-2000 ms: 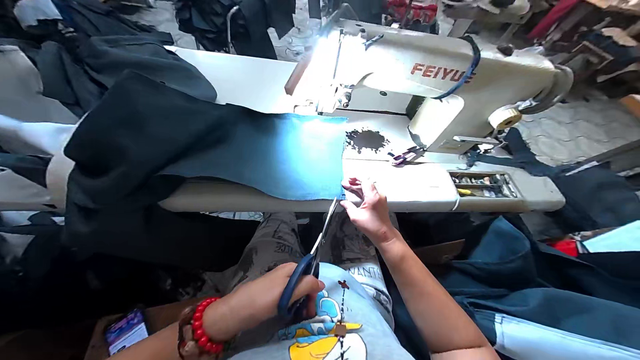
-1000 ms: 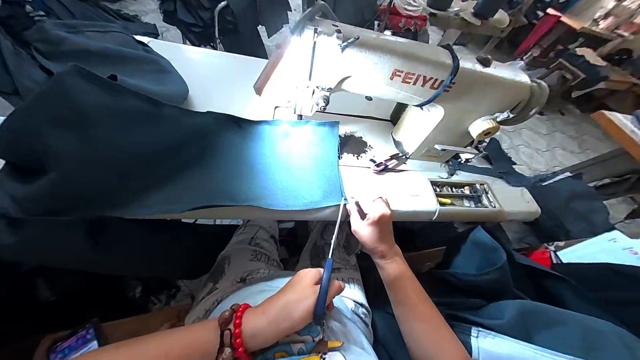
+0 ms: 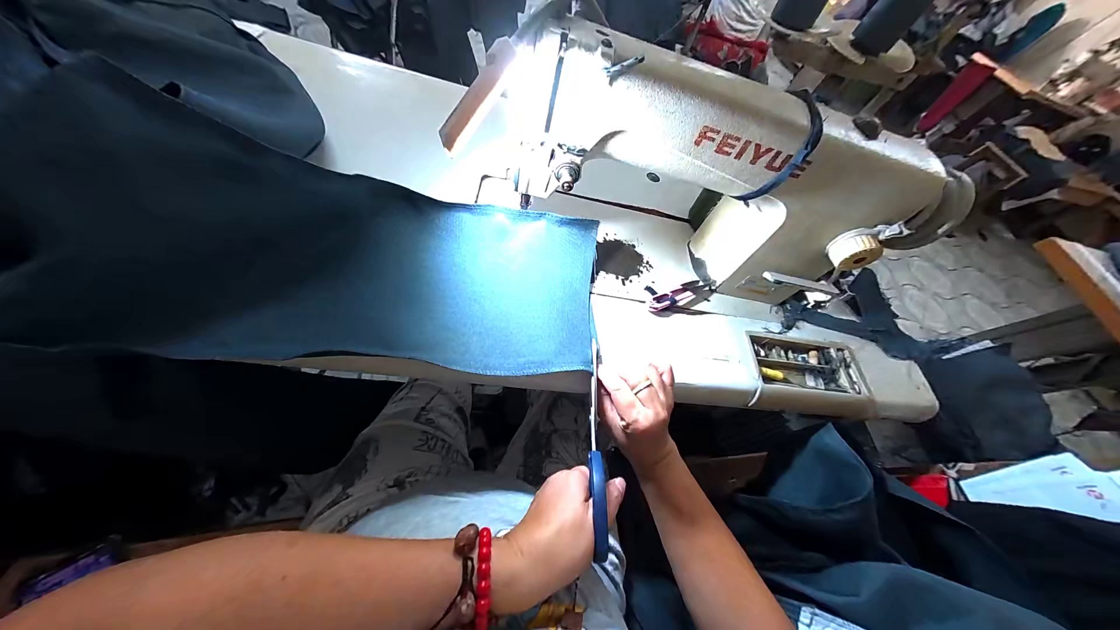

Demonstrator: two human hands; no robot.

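A dark blue fabric panel (image 3: pixel 525 297) lies across the sewing machine table, its right edge just right of the needle area. My left hand (image 3: pixel 556 534), with a red bead bracelet at the wrist, is closed around the blue handles of a pair of scissors (image 3: pixel 598 503). The blades point away from me, along the panel's right edge at its near corner. My right hand (image 3: pixel 640 411), wearing a ring, pinches at that corner, just right of the blades; its fingertips partly hide what they grip. The white sewing machine (image 3: pixel 744 144) stands behind the panel, its lamp lit.
Small thread snips (image 3: pixel 675 296) lie on the table beside a dark worn patch. A recessed tray (image 3: pixel 809 363) holds bobbins and small parts. Dark fabric (image 3: pixel 840 525) is heaped at lower right, and more cloth (image 3: pixel 210 79) lies at upper left. Dark scraps (image 3: pixel 980 394) are beyond the table's right end.
The scissors have swung from a slant to nearly in line with the panel's right edge. My left hand has moved right, closer to my right hand. The view has shifted nearer.
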